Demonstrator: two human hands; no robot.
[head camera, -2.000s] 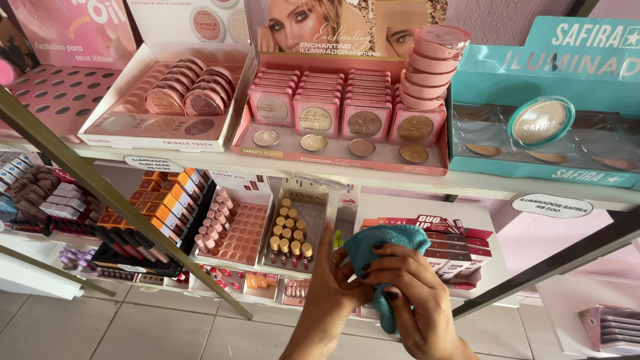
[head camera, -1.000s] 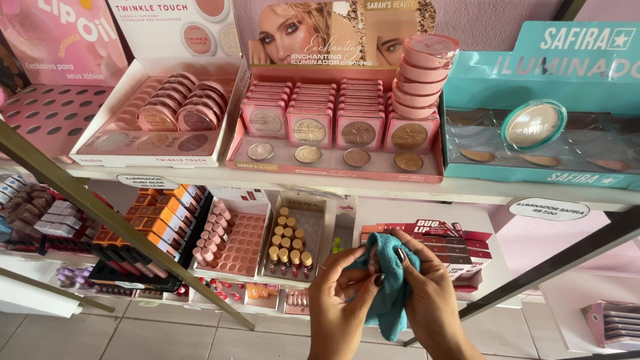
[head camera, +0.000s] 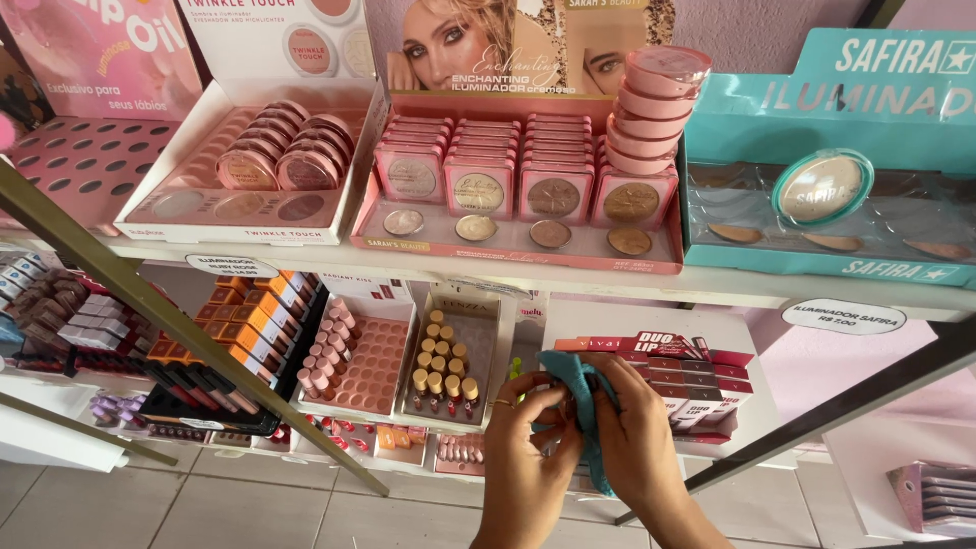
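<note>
My left hand (head camera: 530, 438) and my right hand (head camera: 637, 431) both grip a teal cloth (head camera: 585, 415) at the lower middle of the view. The cloth is bunched between them and its lower end hangs beside my right palm. Whether something small lies inside its folds is hidden by my fingers. A ring shows on a finger of my left hand. Just behind the hands is a box of lip products (head camera: 690, 385) on the lower shelf, partly covered by my right hand. To the left of my left hand stands a box of gold-capped tubes (head camera: 446, 362).
The upper shelf (head camera: 534, 272) carries a white box of round compacts (head camera: 248, 164), a pink highlighter display (head camera: 488, 183) with compacts stacked at its right, and a teal display (head camera: 831, 191). Diagonal metal posts (head camera: 191, 343) flank the shelves. A tray of pink-capped tubes (head camera: 328, 347) is below.
Both hands have kept hold of the cloth while their fingers shifted. The cloth, spread wider between the hands one second ago, is now bunched into a narrower upright fold.
</note>
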